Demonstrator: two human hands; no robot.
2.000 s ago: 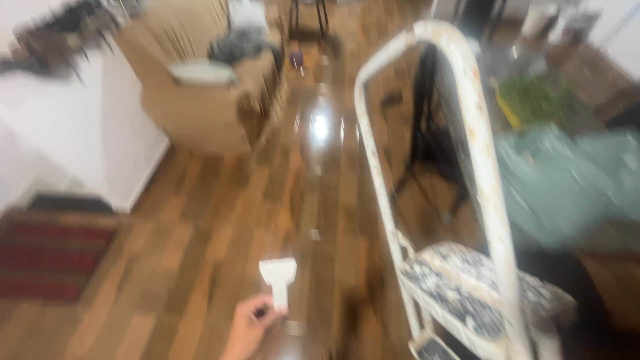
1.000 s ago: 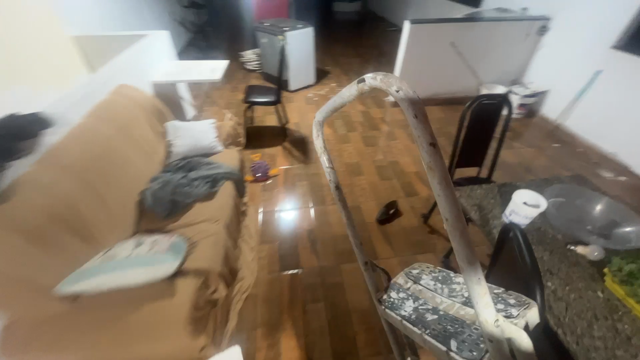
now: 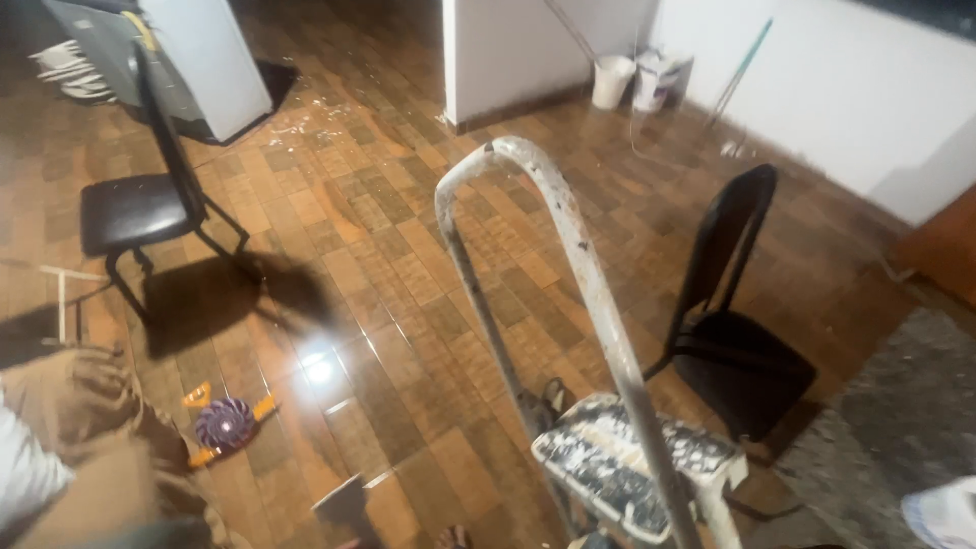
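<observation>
At the bottom edge, left of centre, a wide-bladed scraper (image 3: pixel 347 509) points up into view, its blade in shadow. Only a sliver of my left hand (image 3: pixel 351 544) shows at its lower end, closed on it; the rest is cut off by the frame. My right hand is out of view. To the right of the scraper stands a metal stepladder (image 3: pixel 587 252) with a curved top rail and a paint-spattered step (image 3: pixel 602 457). A bare foot (image 3: pixel 454 537) shows at the bottom edge.
A purple and orange toy (image 3: pixel 225 425) lies on the tiled floor. Dark chairs stand left (image 3: pixel 141 210) and right (image 3: pixel 740 366). A covered sofa (image 3: pixel 84 442) is lower left; a stone-look tabletop (image 3: pixel 892 412) is right. Buckets (image 3: pixel 612 82) stand by the half wall (image 3: pixel 518 61).
The view has swung right and down, away from most of the sofa. The scraper, in my hand in the oldest frame, now shows its blade at the bottom edge.
</observation>
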